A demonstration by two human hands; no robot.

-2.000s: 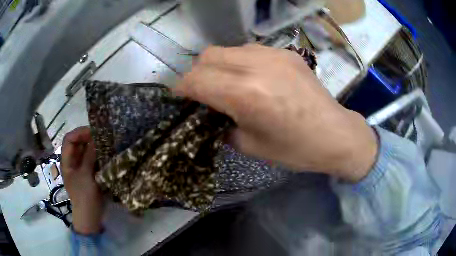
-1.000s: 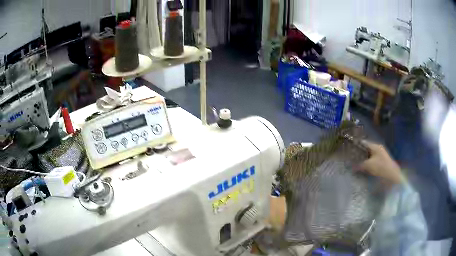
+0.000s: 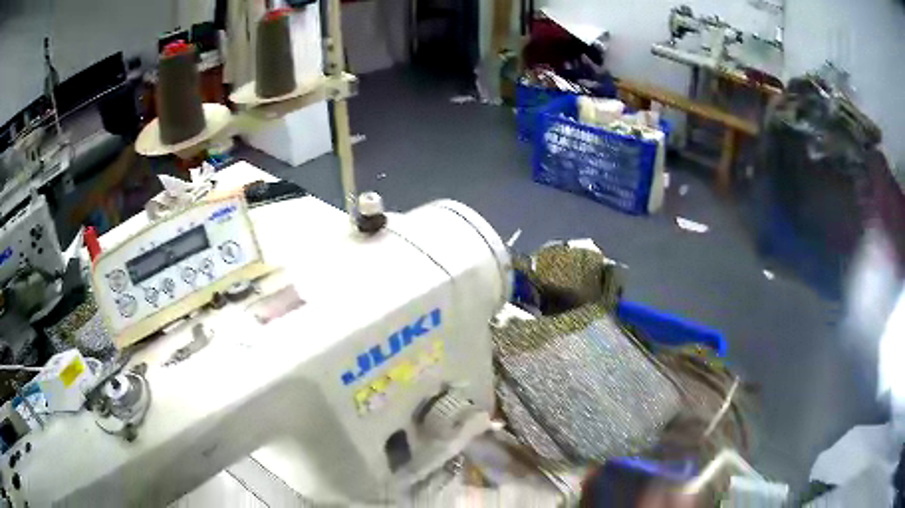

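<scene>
A grey speckled garment panel with a brown-gold band lies over the pile to the right of the sewing machine. The cream-white lockstitch machine head with blue JUKI lettering fills the lower left. Its needle area is out of the picture. Neither of my hands can be made out. A blurred pale blue patch at the bottom edge, right of centre, may be a sleeve; I cannot tell.
The control panel stands on the machine, with thread cones behind. A blue crate rim shows beside the panel. Brown-gold cloth is heaped behind it. A filled blue crate stands on the grey floor.
The panel has gone from my raised right hand down onto the pile beside the machine. That hand is no longer visible. The view has lifted from the machine table and shifted rightward.
</scene>
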